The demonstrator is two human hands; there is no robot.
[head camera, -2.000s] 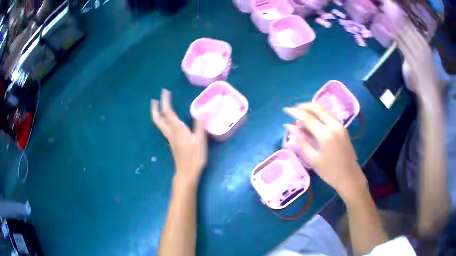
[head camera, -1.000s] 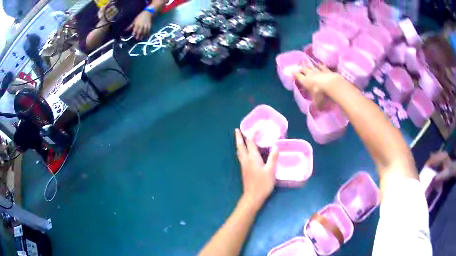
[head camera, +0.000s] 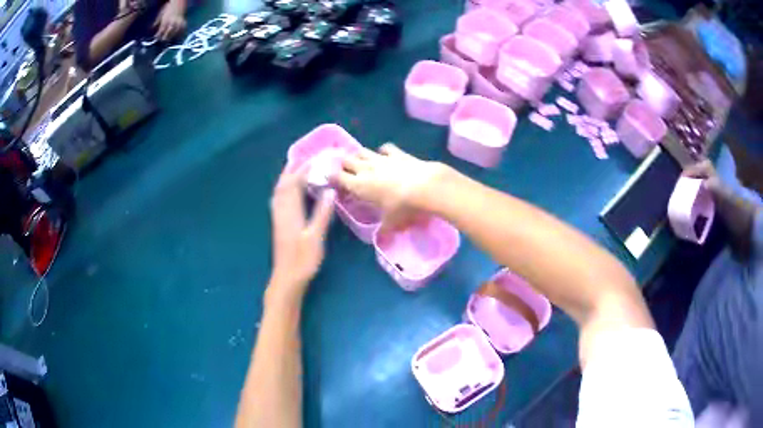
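Observation:
Three pink housings stand in a touching diagonal row on the green bench: an upper left one (head camera: 322, 142), a middle one (head camera: 358, 224) partly hidden by my right hand, and a lower one (head camera: 418, 251). My left hand (head camera: 297, 221) holds the left side of the upper left housing, thumb near its front wall. My right hand (head camera: 393, 184) reaches over the row, its fingertips at the upper left housing's inside; whether they hold anything is not clear. A housing with a brown strap across it (head camera: 510, 311) and a strapped housing with dark slots (head camera: 458, 368) lie nearer me.
Stacked pink housings (head camera: 527, 63) and scattered pale pink pieces (head camera: 590, 129) lie at the upper right. Black inner assemblies (head camera: 309, 33) are at the far side. A dark pad (head camera: 642, 201) lies right, beside another person's hand holding a pink housing (head camera: 691, 209). White-labelled boxes (head camera: 79, 125) stand left.
My right hand has moved from the stacked housings to the row by my left hand. The row now shows three housings instead of two. The camera view has shifted.

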